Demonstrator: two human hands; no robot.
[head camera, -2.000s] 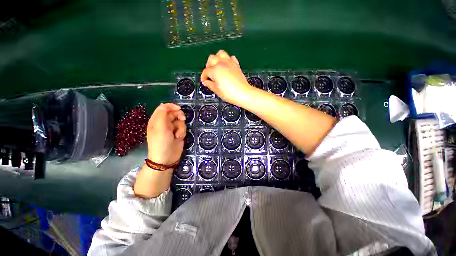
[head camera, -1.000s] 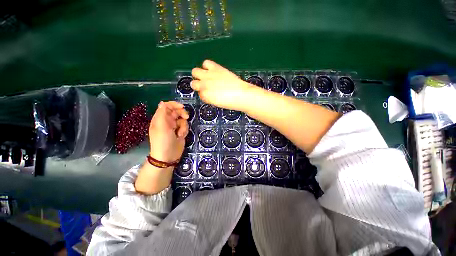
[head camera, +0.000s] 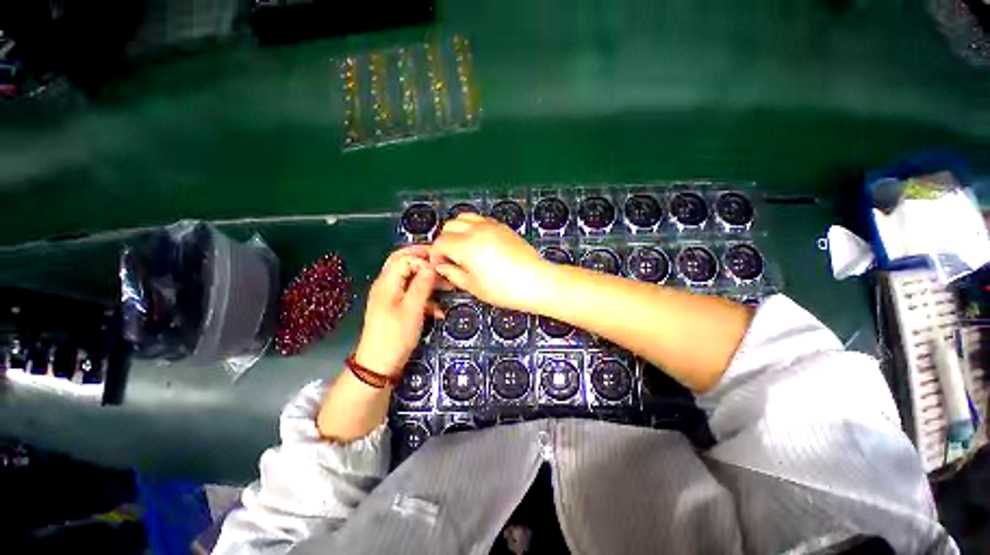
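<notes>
A clear blister tray (head camera: 760, 233) holds rows of round black units (head camera: 596, 214) in front of me. My left hand (head camera: 398, 304) is over the tray's left side, with its fingers bent. My right hand (head camera: 483, 258) is over the second row, and its fingertips meet those of my left hand. The fingertips of both hands are pinched close together. Anything between them is too small to tell. The hands and my right forearm hide several units. A pile of small dark-red parts (head camera: 313, 305) lies just left of my left hand.
A clear sheet with strips of small yellow parts (head camera: 408, 95) lies beyond the tray. A plastic-wrapped grey-black container (head camera: 201, 291) stands left of the red pile. At the right are a white cone-like piece (head camera: 848, 252), a blue-edged box (head camera: 928, 222) and a white ribbed rack (head camera: 921, 363).
My right hand has come back from the top row and now meets my left hand's fingertips. My left hand has shifted slightly right. The whole view has moved a little.
</notes>
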